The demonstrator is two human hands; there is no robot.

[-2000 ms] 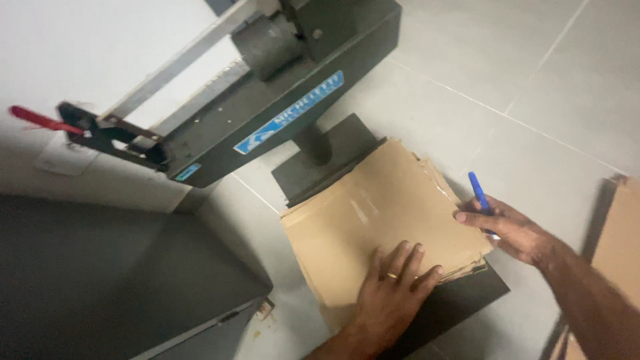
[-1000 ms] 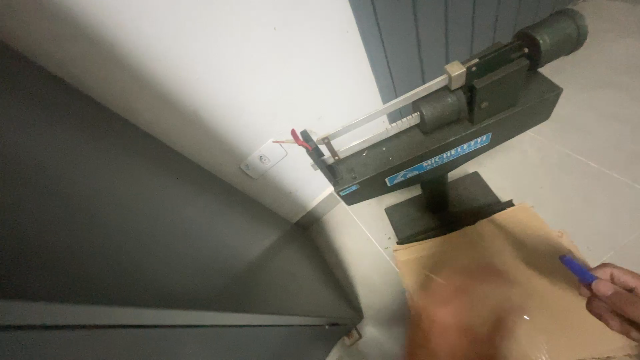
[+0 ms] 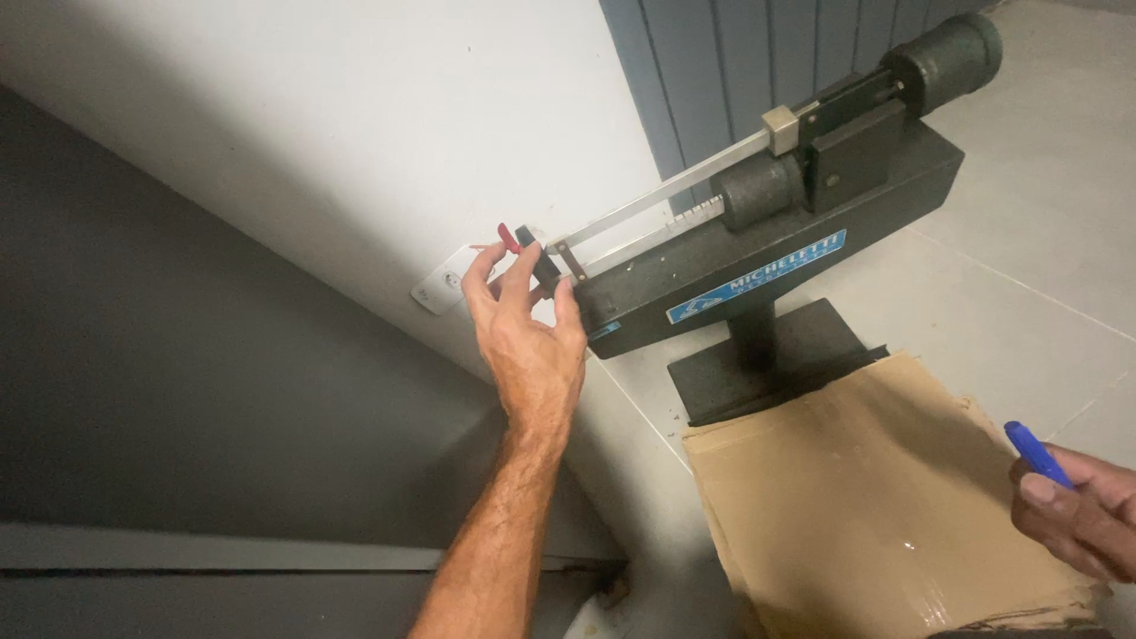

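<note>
The raised left end of a platform scale's balance beam (image 3: 701,177) is at the fingers of my left hand (image 3: 528,328). Its thumb and fingertips touch the black end bracket (image 3: 538,259) beside a red lever; exactly how they grip is partly hidden. My right hand (image 3: 1078,510), at the right edge, holds a blue pen (image 3: 1037,453) over the edge of a stack of brown cardboard sheets (image 3: 852,497). The stack lies on the scale's platform, below the black scale head (image 3: 763,257) and its column base (image 3: 772,355). A square metal sliding weight (image 3: 781,130) sits on the upper bar.
Behind my left hand, a white wall (image 3: 532,115) bears a power socket (image 3: 451,280). A large dark grey cabinet (image 3: 222,373) fills the left side. A grooved grey panel (image 3: 710,80) stands behind the scale. Grey floor tiles (image 3: 1003,266) surround the base.
My left hand has left the cardboard stack, where it rested two seconds ago, and is now at the beam's end. My right hand still holds the pen. The view has shifted left.
</note>
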